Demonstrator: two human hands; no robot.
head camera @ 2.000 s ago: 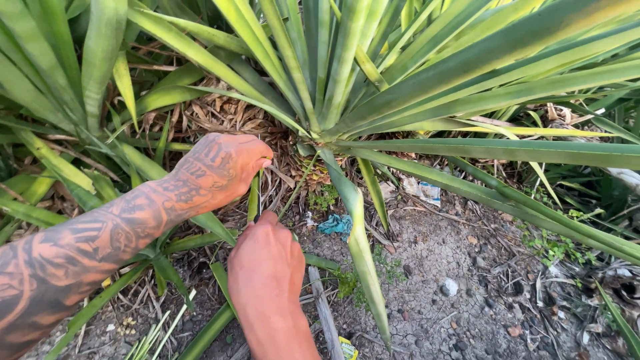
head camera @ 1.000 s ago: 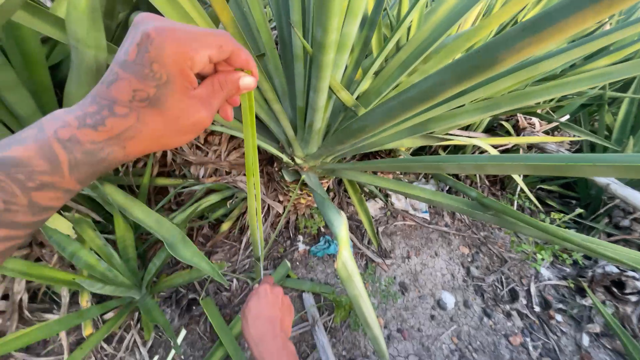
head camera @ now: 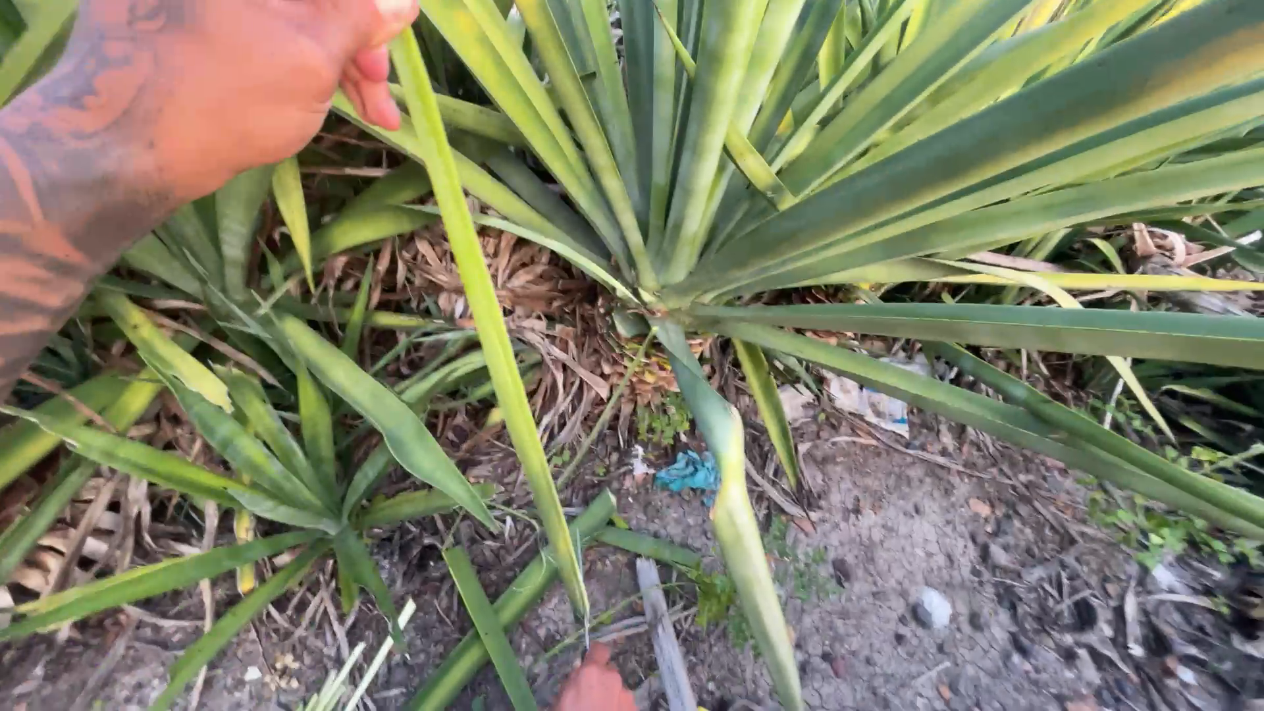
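Observation:
A long narrow green leaf strip (head camera: 484,306) hangs from my left hand (head camera: 267,84), whose fingers pinch its top end at the upper left. Its pointed lower end comes down beside my right hand (head camera: 594,681), which is cut off by the bottom edge. A thin thread-like fibre runs from the strip's tip to the right fingertips; the rest of that hand's grip is hidden. Behind the strip stands a large agave-like plant (head camera: 671,286) with long stiff leaves, one of them bent down toward the soil (head camera: 741,523).
A smaller rosette plant (head camera: 336,518) grows at the left. Cut leaf pieces (head camera: 489,632) and a grey wooden stick (head camera: 667,632) lie on the ground near my right hand. Blue crumpled litter (head camera: 688,472), a white scrap (head camera: 869,400) and a pale stone (head camera: 931,607) are on the soil.
My hands were close together two seconds ago. My left hand has risen with the strip, while my right hand is now low at the bottom edge, far from it.

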